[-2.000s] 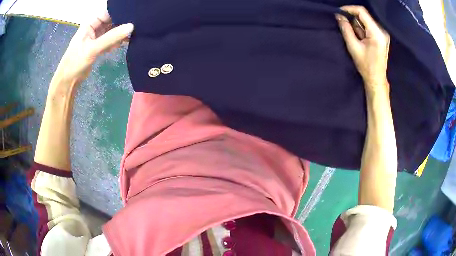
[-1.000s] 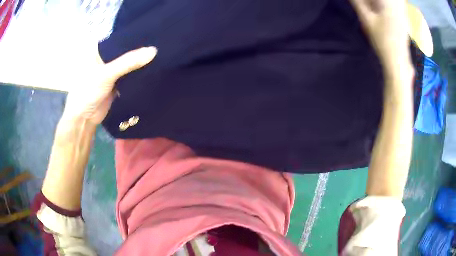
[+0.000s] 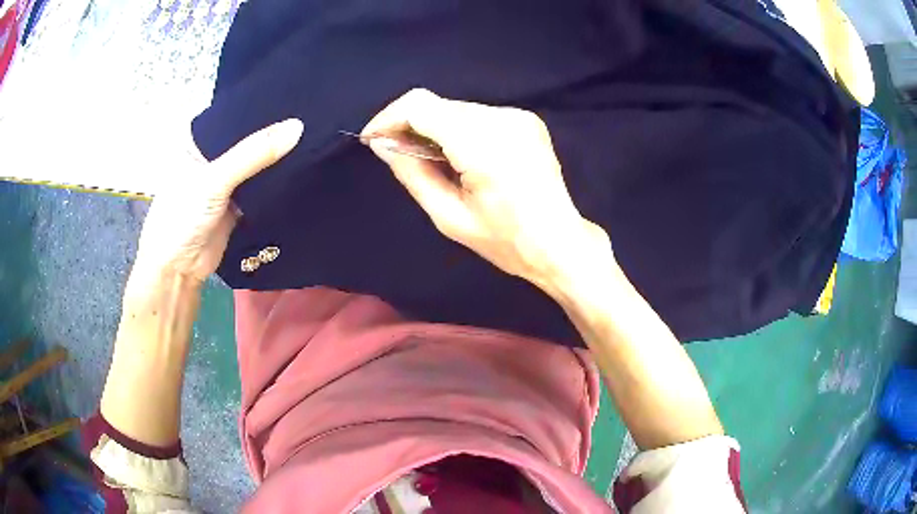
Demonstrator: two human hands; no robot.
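Observation:
The dark navy garment (image 3: 664, 191) lies over the table edge and the lap. Two small shiny buttons (image 3: 259, 259) sit side by side near its lower left corner. My left hand (image 3: 206, 206) grips the garment's left edge, thumb on top and fingers underneath, hidden. My right hand (image 3: 493, 181) is over the middle left of the garment, its thumb and forefinger pinched on a thin needle (image 3: 349, 134) whose tip points left toward my left thumb. A thin metallic sliver, possibly the snips, shows along the right palm. No thread can be made out.
The white table (image 3: 90, 100) with a yellow edge is at upper left, with rows of small shiny items. A pink apron (image 3: 402, 392) covers the lap. Blue plastic bags (image 3: 873, 201) are at right, yellow cloth (image 3: 845, 50) at upper right, and wooden bars (image 3: 35, 402) at lower left.
My right hand has moved left from the garment's right side to near my left hand, with the needle showing. The garment's buttoned corner has shifted down and left since the earliest frame.

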